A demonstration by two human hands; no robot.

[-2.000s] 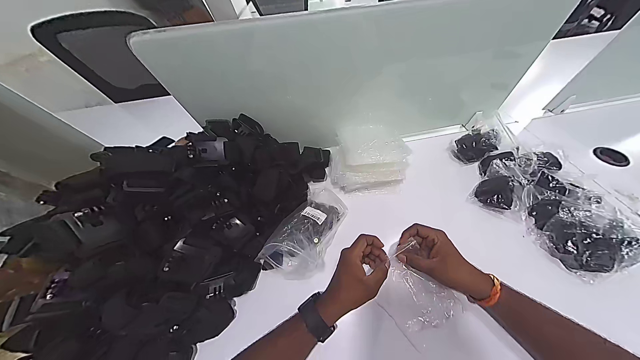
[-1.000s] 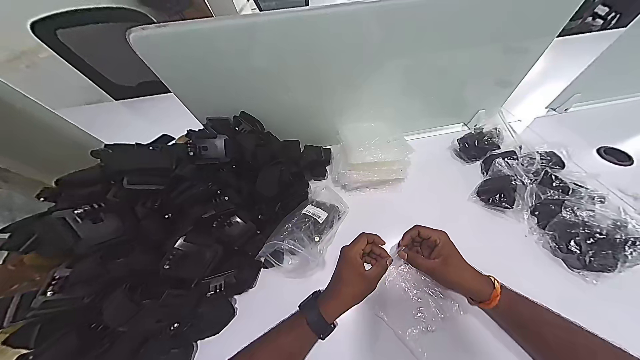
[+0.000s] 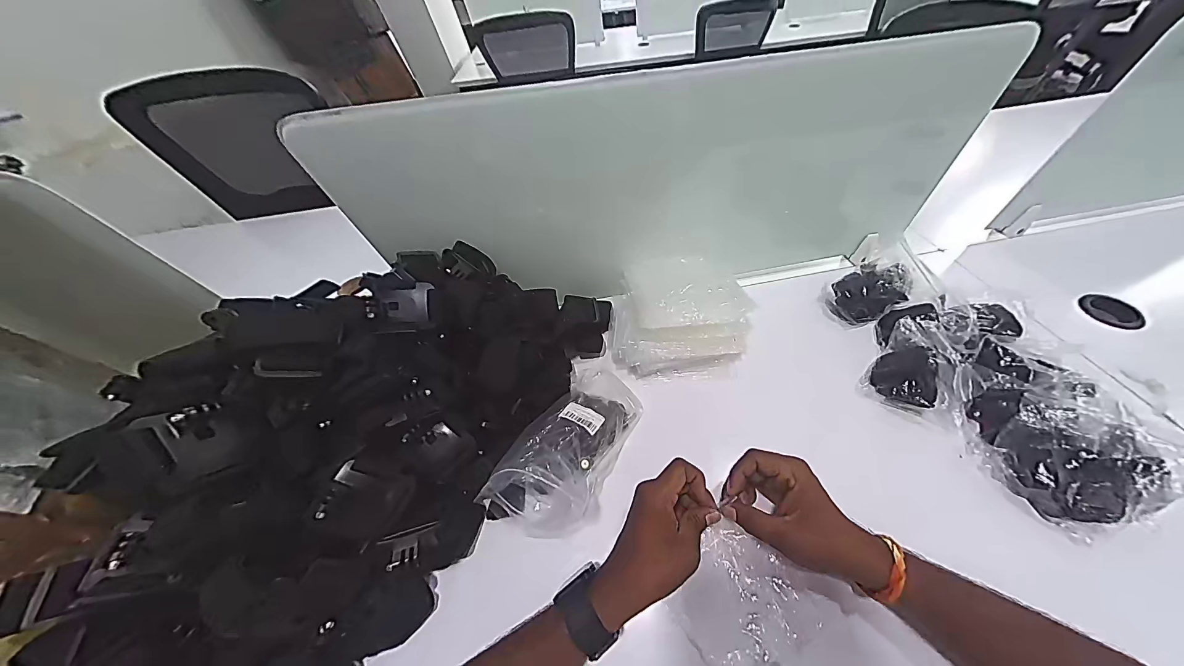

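My left hand (image 3: 668, 532), with a dark watch on its wrist, pinches the top edge of a clear plastic bag (image 3: 754, 601). Opposite it, almost touching, my right hand (image 3: 794, 509) pinches the same edge between thumb and fingers. The bag hangs down from the fingertips over the white table and looks flat, with nothing seen inside. Left of my hands lies a clear bag with a black item (image 3: 564, 453) in it and a barcode label on it. Behind that, a stack of clear plastic bags (image 3: 684, 319) rests near the divider.
A big heap of black strapped items (image 3: 370, 444) covers the left side. Several bagged black items (image 3: 1064, 453) lie at the right, near a round black desk grommet (image 3: 1111, 312). A frosted glass divider (image 3: 647, 166) stands along the back. At the far left edge, part of another person's hand (image 3: 46, 541) shows.
My two hands have come together at the bag's top edge, closing the small gap seen a second ago. The view has shifted slightly.
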